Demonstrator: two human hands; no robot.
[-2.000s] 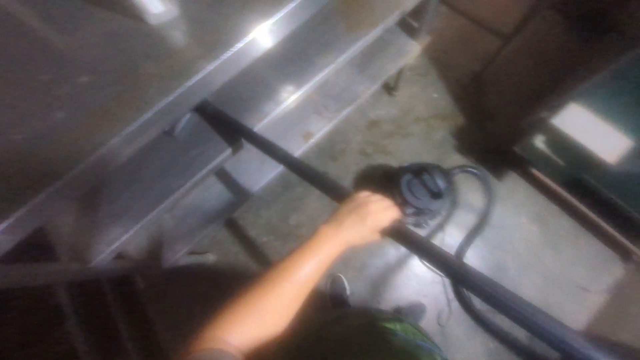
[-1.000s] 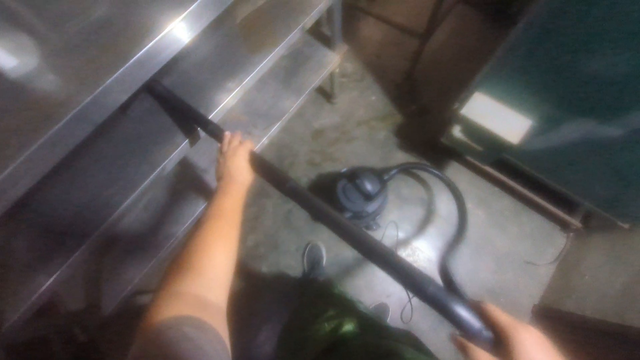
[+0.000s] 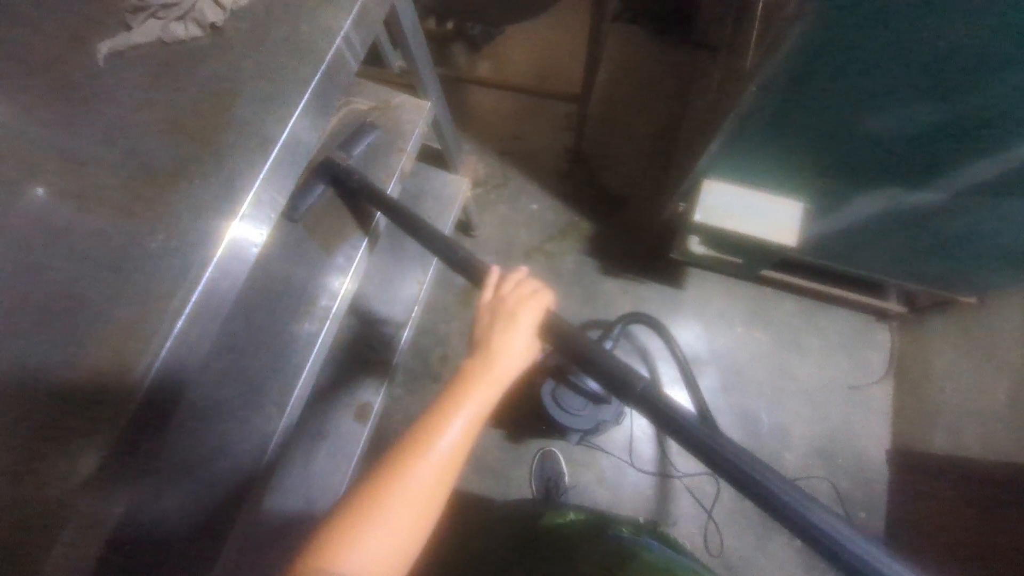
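My left hand grips the black vacuum cleaner wand around its middle. At the wand's far end, the wide floor nozzle lies on a metal shelf or step beside the upper metal surface. The vacuum cleaner's body stands on the floor beneath the wand, partly hidden by it, with a ribbed hose curving off to the right. The wand runs out of the picture at the lower right. My right hand is not in view.
A crumpled cloth lies on the upper metal surface. A thin power cord trails over the concrete floor near my shoe. At the right stands a large dark green panel or cabinet with a white rectangle on it.
The nozzle, not visible one second ago, now shows on the metal shelf or step. My right hand, on the wand's near end a second ago, is out of view. The view has shifted.
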